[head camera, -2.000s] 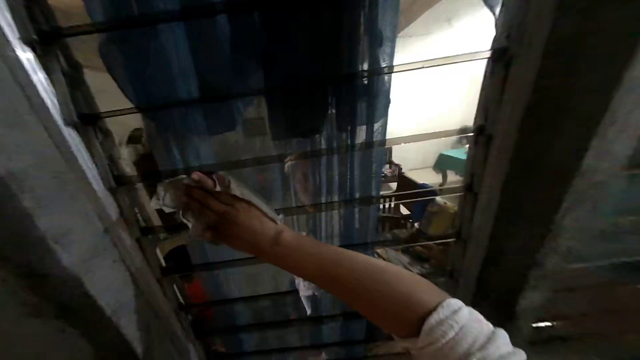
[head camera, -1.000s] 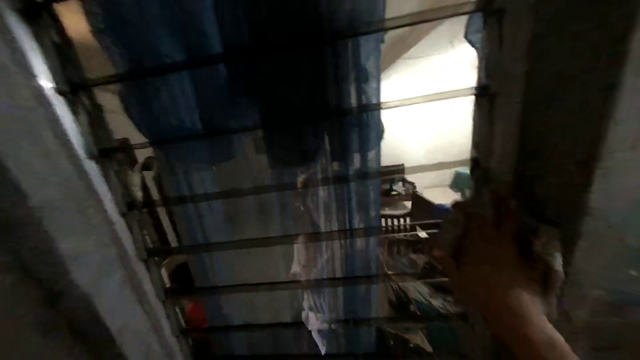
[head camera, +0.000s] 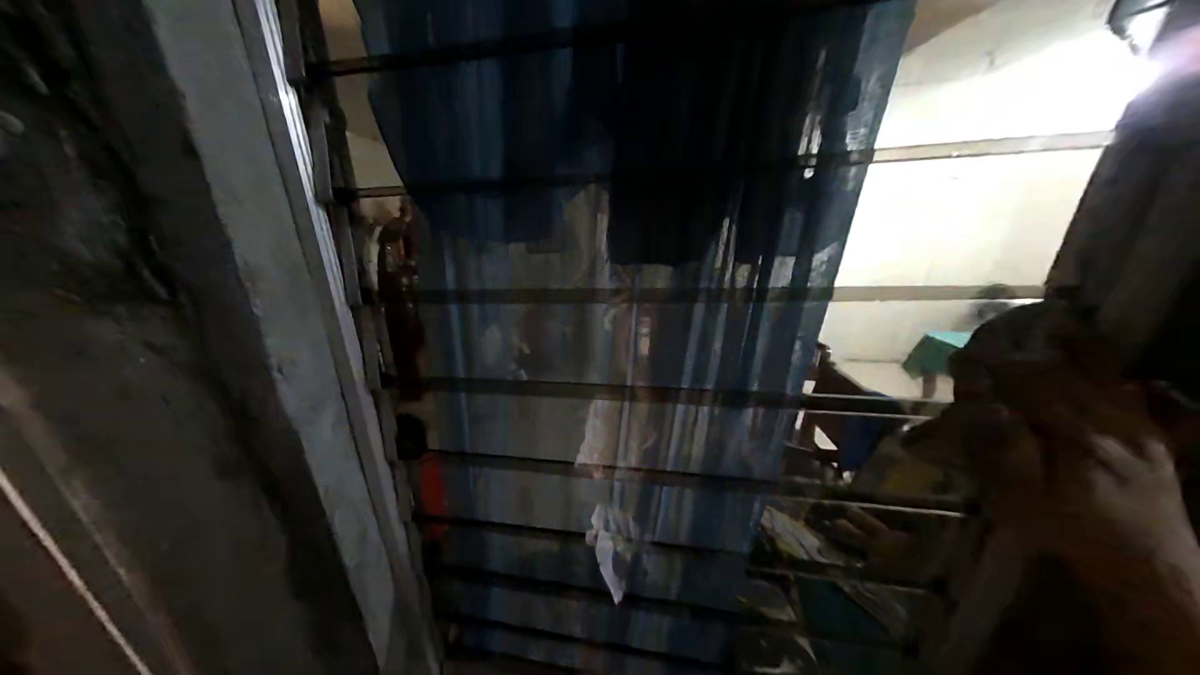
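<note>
My right hand (head camera: 1078, 459), blurred and dim, is at the right edge of a louvered glass window (head camera: 525, 389). Its fingers press a crumpled cloth (head camera: 1012, 342) against the ends of the glass slats beside the frame; the cloth is dark and partly hidden by the hand. The slats run nearly level across the view, one above another. Behind them hangs a blue curtain (head camera: 487, 122), and faint pale reflections show on the glass. My left hand is out of view.
A metal window frame (head camera: 314, 281) and rough concrete wall (head camera: 141, 375) stand at the left. Through the glass appear a lit white wall (head camera: 947, 225), a table with a green cover (head camera: 937, 354), and a red object (head camera: 432, 497) low at the left.
My right hand has gone from the left side of the slats to the right side, with the cloth in it. The view has shifted and sits closer to the window.
</note>
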